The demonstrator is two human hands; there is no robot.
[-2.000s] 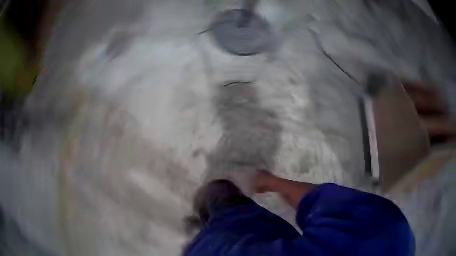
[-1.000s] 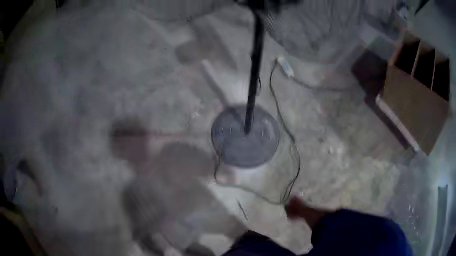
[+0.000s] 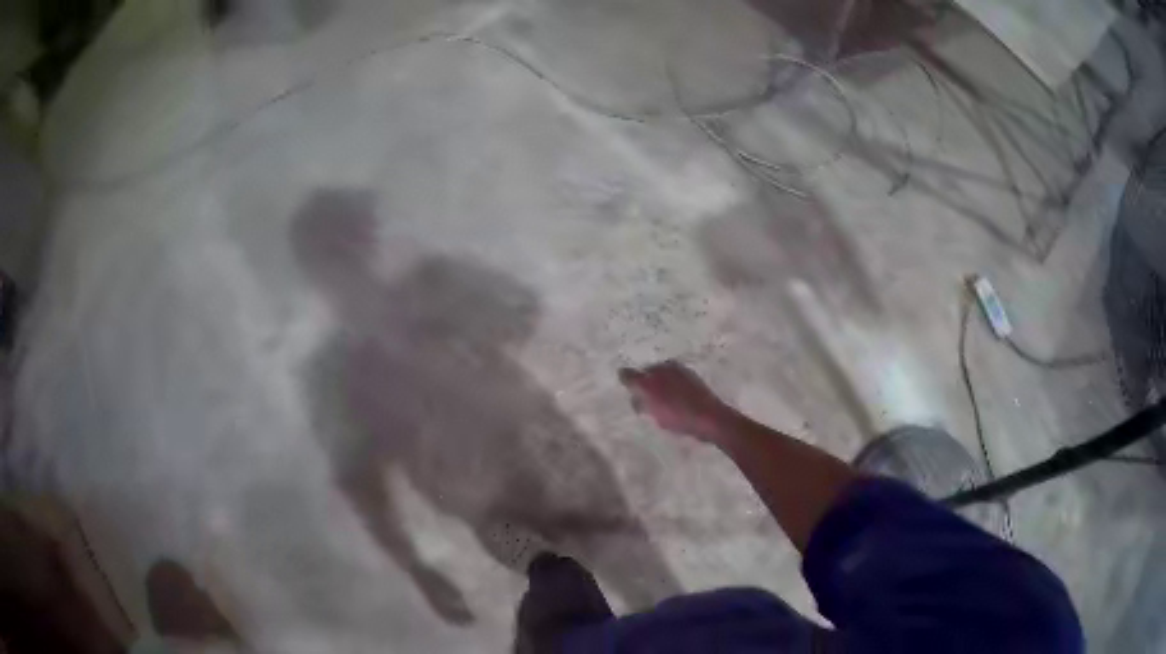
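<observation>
My right hand is near the middle of the view, over the concrete floor. It is slightly blurred, with the fingers loosely bent and a little apart, and I see nothing in it. The bare forearm comes out of a blue sleeve at the lower right. My left hand is not in view. A pedestal stand with a round grey base and a dark pole is to the right of my forearm, partly hidden by the sleeve.
A small white power strip lies on the floor at the right with its cable. Thin hoses loop across the floor at the top. A dark shoe shows at the bottom. Blurred brown shapes are at the lower left, and shadows fall across the floor.
The view has swung left, so the stand and power strip now sit farther right and the brown divided box is out of view. My right hand has moved up and left in the picture.
</observation>
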